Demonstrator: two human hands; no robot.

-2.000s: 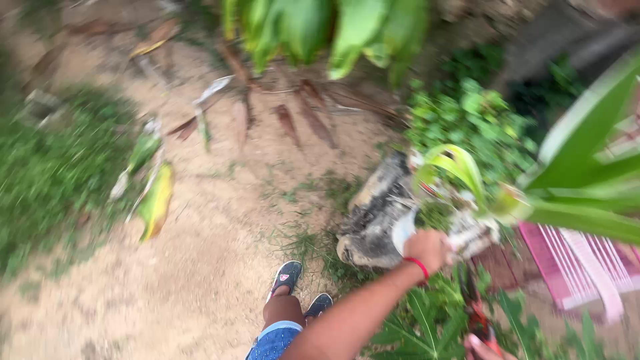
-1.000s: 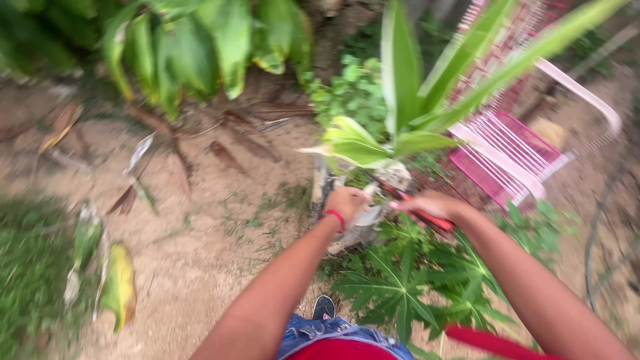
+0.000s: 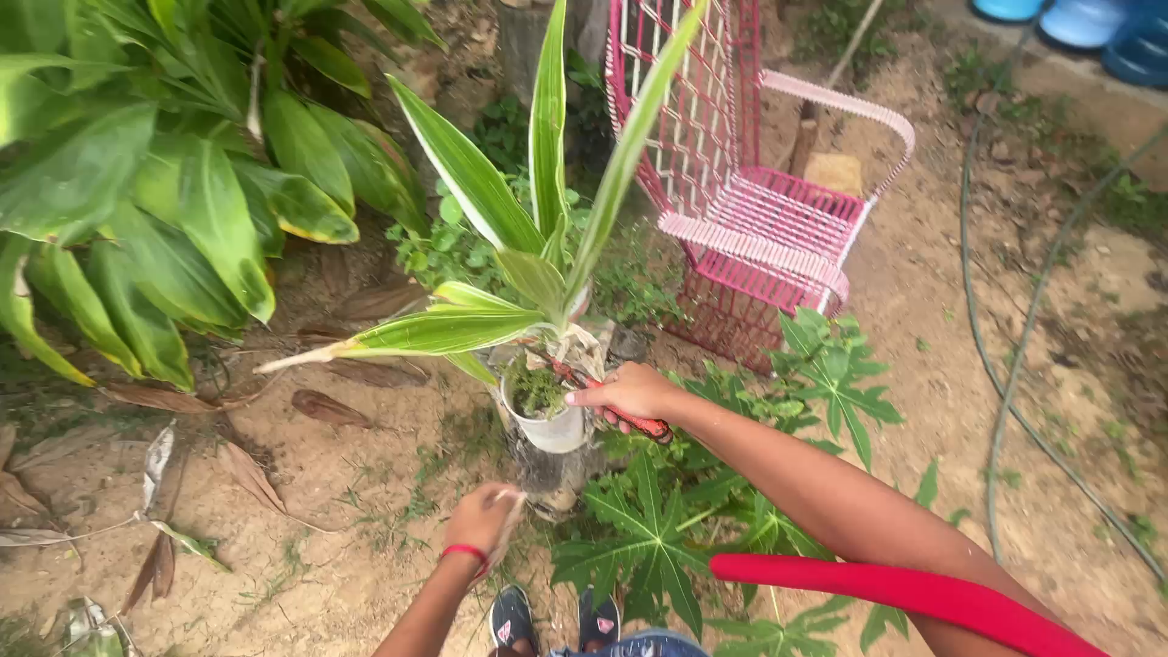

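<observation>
A variegated plant [image 3: 538,274] with long green and cream leaves rises at the back of a white plastic pot [image 3: 550,431], where small green growth fills the near side. The pot stands on a weathered log stump [image 3: 538,470]. My right hand [image 3: 634,397] grips red-handled pruning shears [image 3: 646,422]; their front end lies among the dry matter at the plant's base, and whether the blades are apart is hidden. Below and left of the pot is my left hand [image 3: 481,522], with a red band at the wrist, pinching a thin pale strip that looks like dry leaf.
A pink and white woven chair [image 3: 785,224] stands behind on the right. Lobed-leaf plants [image 3: 652,538] grow beside the stump. A hose [image 3: 1008,383] runs along the right side. Large leafy plants [image 3: 182,201] and dry fallen leaves [image 3: 328,408] are at left. Blue containers [image 3: 1086,23] show top right.
My left hand has moved from the pot's near side down and toward me, with a pale strip in it. My right hand still holds the shears by the plant. The view has shifted and is sharper.
</observation>
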